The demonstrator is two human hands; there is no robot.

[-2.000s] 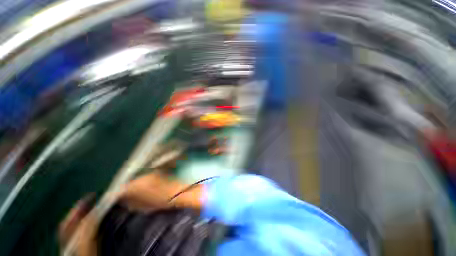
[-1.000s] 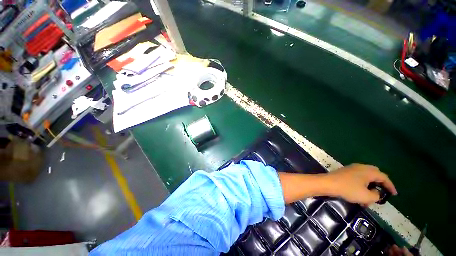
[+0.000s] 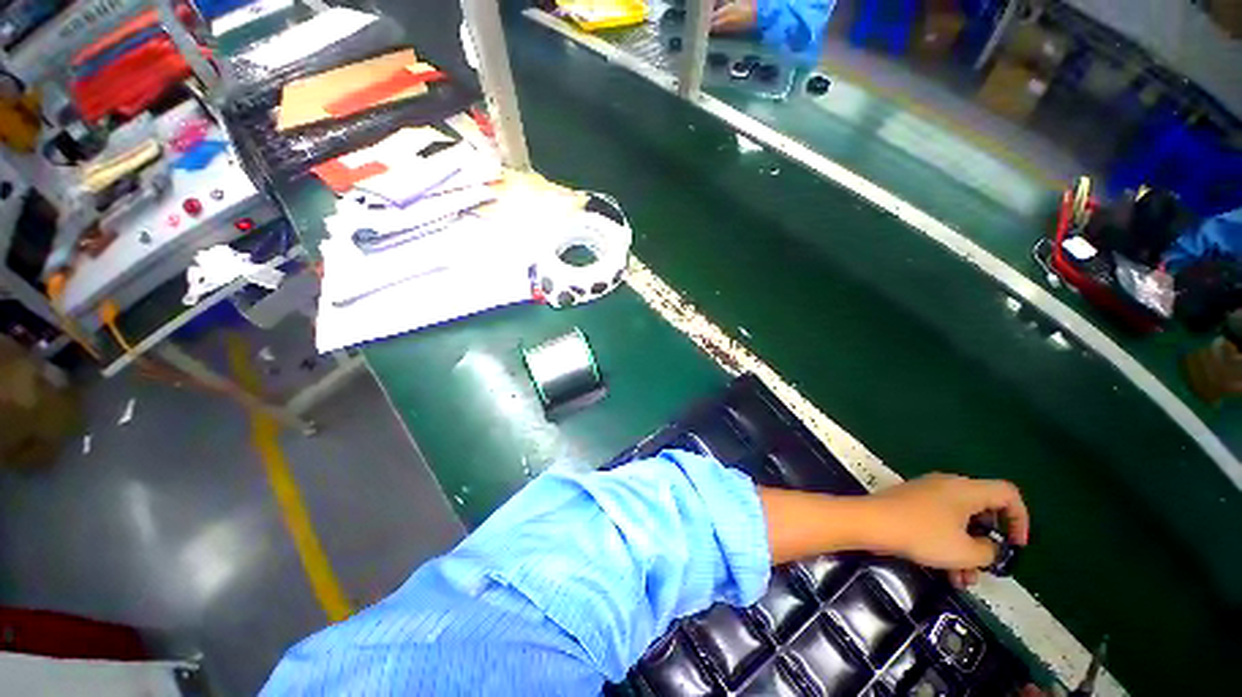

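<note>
My left hand reaches from a blue sleeve across the black blister tray and holds a small dark watch-sized unit in its fingertips, over the worn white belt edge. The glossy black blister tray has square pockets; its pockets under my forearm are hidden. Another unit with a shiny rim lies in the tray near its right end. At the bottom right edge a thin pointed metal tip shows, maybe the soldering iron; my right hand is not clearly visible there.
A solder spool stands on the green bench left of the tray. A white tape reel with black dots lies on papers. The green belt runs beyond. A red tool tray is across it. A person's blue sleeve shows at the top.
The view has swung from a blurred scene to the bench's left end. Since one second ago, the left hand with the unit appears slightly left in view. Fingers at the bottom right have left view.
</note>
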